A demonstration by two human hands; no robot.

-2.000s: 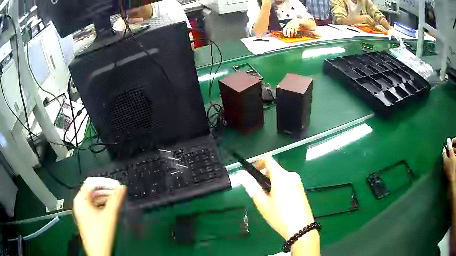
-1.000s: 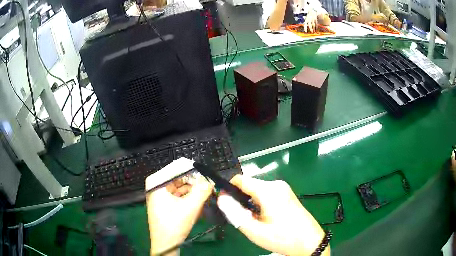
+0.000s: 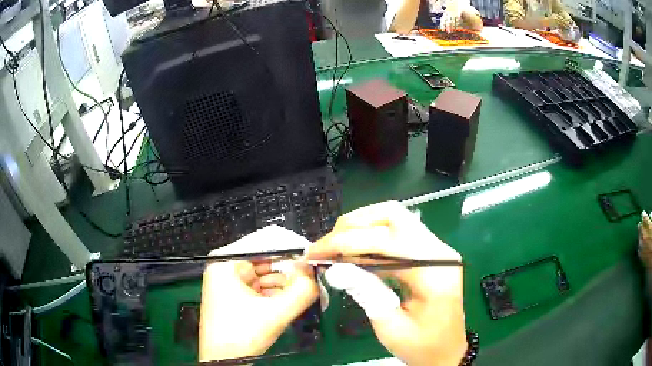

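A black phone middle frame (image 3: 121, 307) is held up close to the camera, its plate with round holes at the left and its open window at the right. My left hand (image 3: 261, 307) grips it, with pale finger covers on the fingertips. My right hand (image 3: 400, 279) holds a slim dark pen-like tool (image 3: 411, 262), pointing left, its pale tip at the frame's upper right corner. Whether the tip touches the frame cannot be told. A dark bead bracelet is on my right wrist.
Spare frames lie on the green bench at the right (image 3: 525, 287) and far right (image 3: 620, 206). A keyboard (image 3: 236, 218), computer tower (image 3: 229, 107) and two speakers (image 3: 379, 125) (image 3: 453, 134) stand beyond my hands. A black tray (image 3: 572, 107) lies at upper right. Another person's hand (image 3: 645, 243) shows at the right edge.
My hands have come together, and the frame is now raised and level in my left hand. The tool has turned from slanting to nearly level. The view has shifted, and another spare frame shows far right.
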